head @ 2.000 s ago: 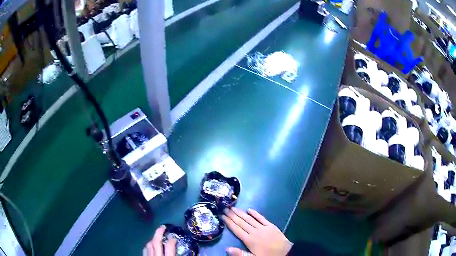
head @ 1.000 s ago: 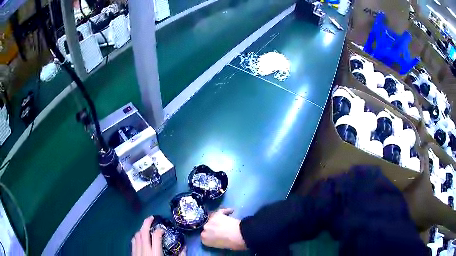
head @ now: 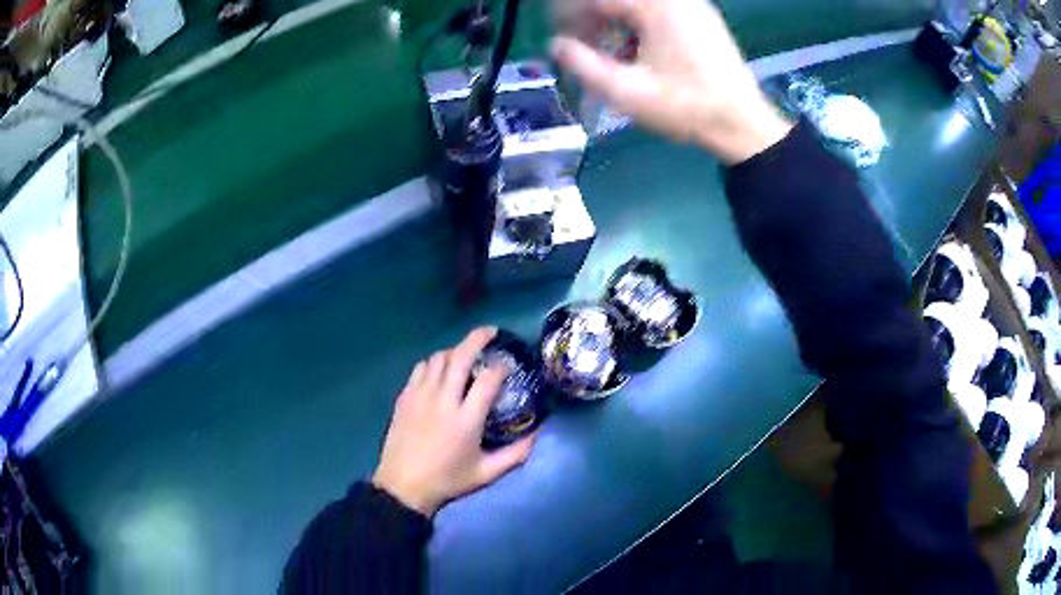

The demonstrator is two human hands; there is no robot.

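Note:
Three black camera housings with silvery boards lie in a slanting row on the green bench. My left hand grips the nearest housing. The middle housing and the far housing are untouched. My right hand is raised at the top edge, partly cut off and blurred, with curled fingers; whether it holds anything is unclear. The black electric screwdriver hangs upright on its cord, left of my right hand, in front of the silver screw feeder.
A white board with a pale hose and a blue tool lies at left. A pale tangled heap is at upper right. Cartons of white-and-black camera units stand beyond the bench edge. A metal rail runs behind.
My right hand has risen from beside the housings to the top of the view. My left hand still holds the nearest housing. The view has turned left, shifting the bench things right and up.

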